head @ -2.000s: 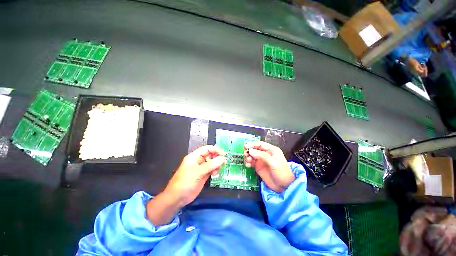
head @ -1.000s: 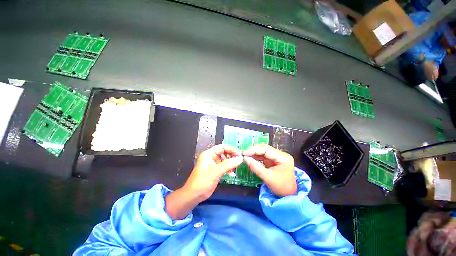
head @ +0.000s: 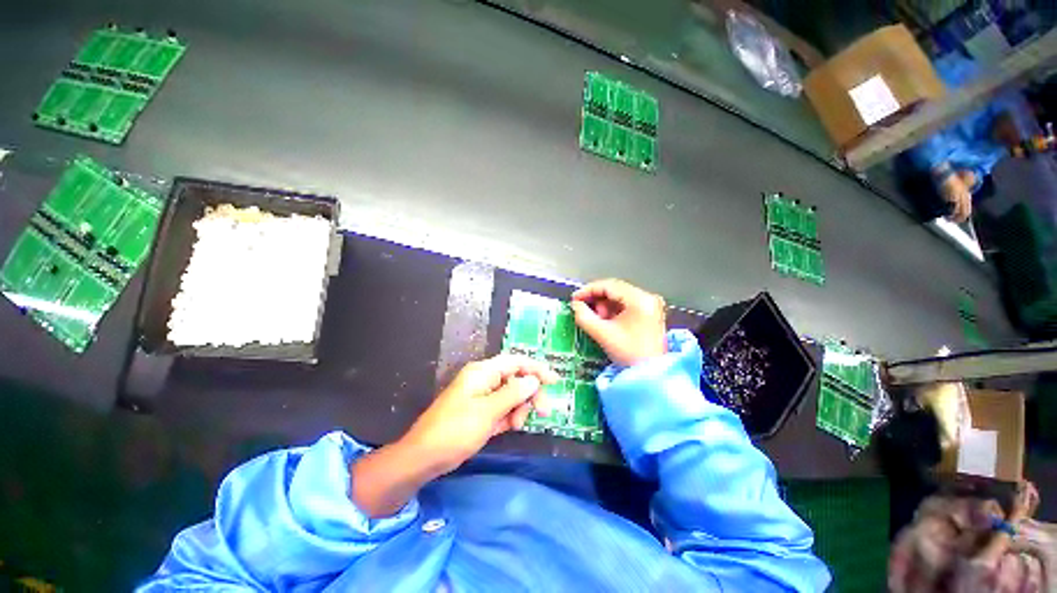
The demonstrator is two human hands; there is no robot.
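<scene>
The green circuit board [head: 556, 338] lies on the black ledge in front of my body. My right hand [head: 621, 321] is over the board's upper right part with its fingertips pinched together near the surface; whether a component is between them is too small to tell. My left hand [head: 481, 405] is at the board's lower left with thumb and fingertips close together; I cannot tell if it holds a small part. The black bin of dark components [head: 741, 368] is right of the board. The black tray of white components [head: 254, 278] is on the left.
The conveyor belt [head: 464, 151] runs beyond the ledge with several spaced boards. A spare board [head: 81, 246] lies left of the tray, another [head: 847, 396] right of the bin. Clear tape [head: 467, 307] crosses the ledge. A cardboard box [head: 869, 93] and a person's hand [head: 957, 195] are across the belt.
My hands were together over the board and are now apart. My right hand has moved up to the board's upper right, my left hand slightly down. The whole view has shifted.
</scene>
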